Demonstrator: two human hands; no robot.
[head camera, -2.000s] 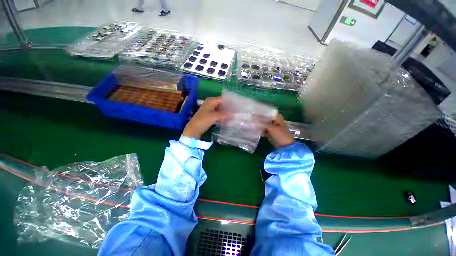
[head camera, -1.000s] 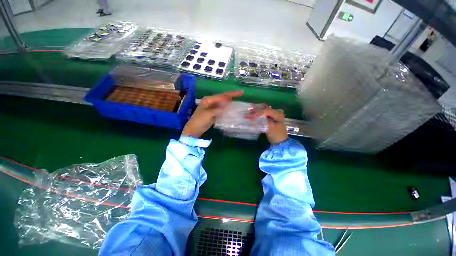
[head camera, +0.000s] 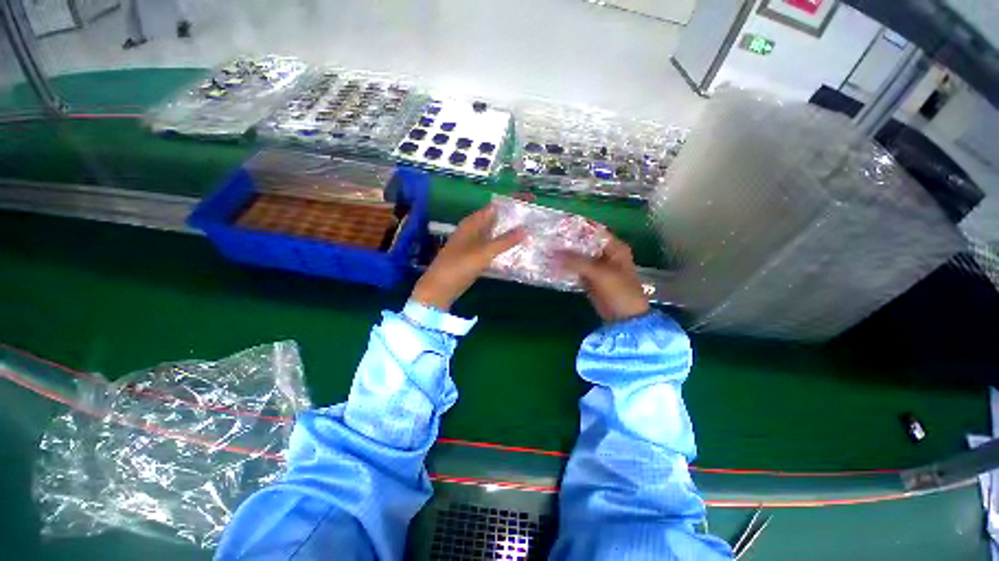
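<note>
A small clear plastic bag (head camera: 539,243), crinkled and glossy with faint reddish marks, is held up over the green belt in front of me. My left hand (head camera: 462,259) grips its left end, with the thumb on its face. My right hand (head camera: 609,276) grips its right end, slightly blurred. What is inside the bag cannot be made out. A pale wrist strap (head camera: 438,318) shows at my left cuff.
A blue parts bin (head camera: 318,259) with orange-brown contents stands left of my hands. A large clear bag (head camera: 175,438) lies at lower left. Clear blister trays (head camera: 603,157) and a white tray (head camera: 455,136) lie behind. Stacked trays (head camera: 789,230) stand right; a small black module (head camera: 913,426) lies lower right.
The small bag was hanging lower, then was folded or turned with my left fingers extended off it. Now both hands hold it flatter and slightly higher, left fingers closed on it again.
</note>
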